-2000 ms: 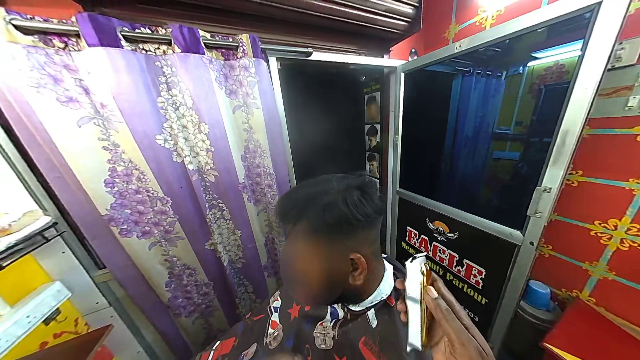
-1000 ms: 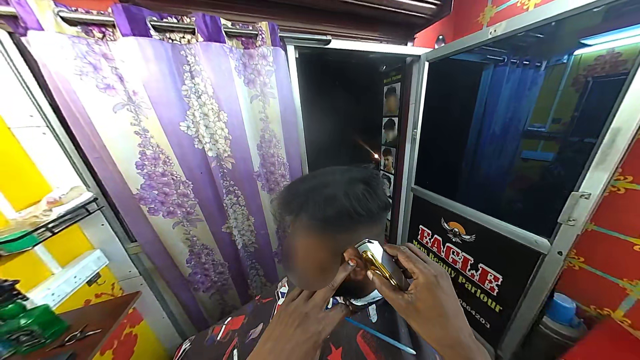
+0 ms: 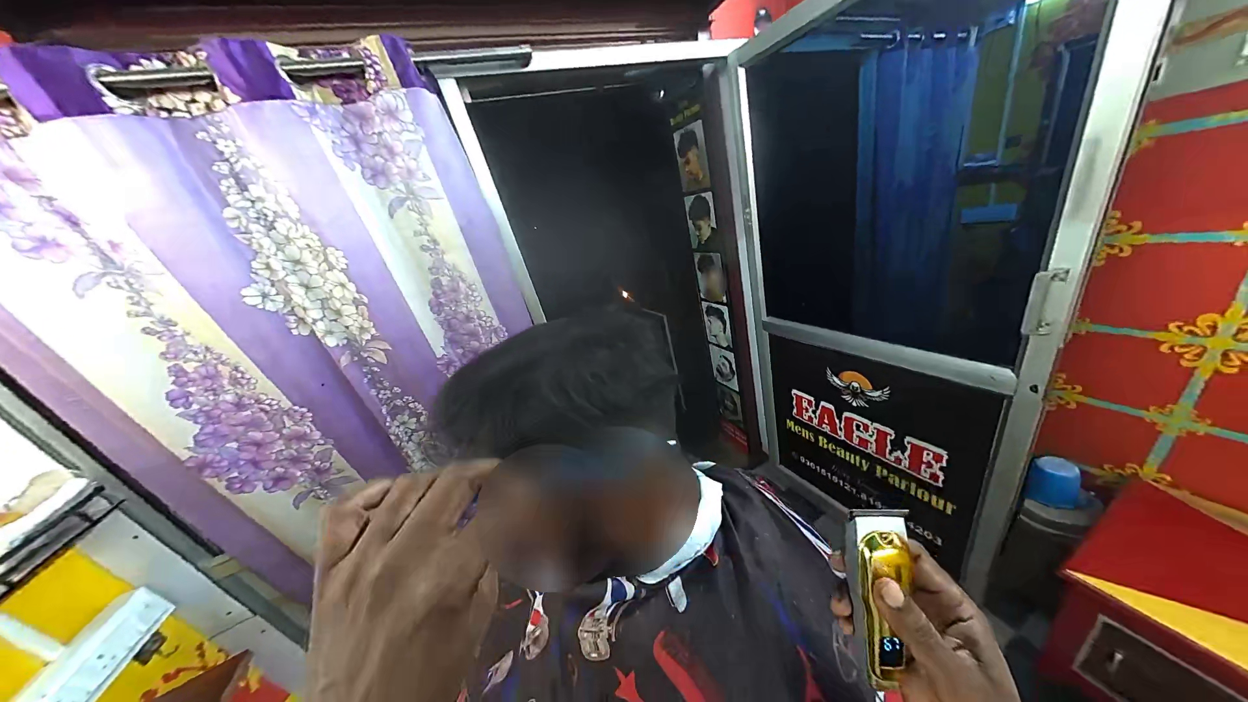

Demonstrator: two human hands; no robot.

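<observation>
Gold cordless hair trimmer (image 3: pixel 885 604) with a flat metal blade is upright in my right hand (image 3: pixel 931 624), at the lower right, apart from the seated person's head. My left hand (image 3: pixel 405 565) is at the side of that person's head, by the dark hair (image 3: pixel 575 375); its fingertips are partly hidden, and I see no tool in it. A white neck strip (image 3: pixel 700 526) goes around the person's neck. Below it, a black patterned cape (image 3: pixel 751 595) covers the shoulders and chest.
Behind the person hang purple floral curtains (image 3: pixel 292 322) on a rod. A glass door with a metal frame (image 3: pixel 887 356) stands at the right. A blue cup (image 3: pixel 1055 482) rests on a grey bin, near a red cabinet (image 3: pixel 1160 585). A shelf edge (image 3: pixel 58 526) is at the left.
My right hand has moved the trimmer away from the person's ear, out to the right. My left hand has moved from near the ear to the left side of the head. The head has turned and tilted.
</observation>
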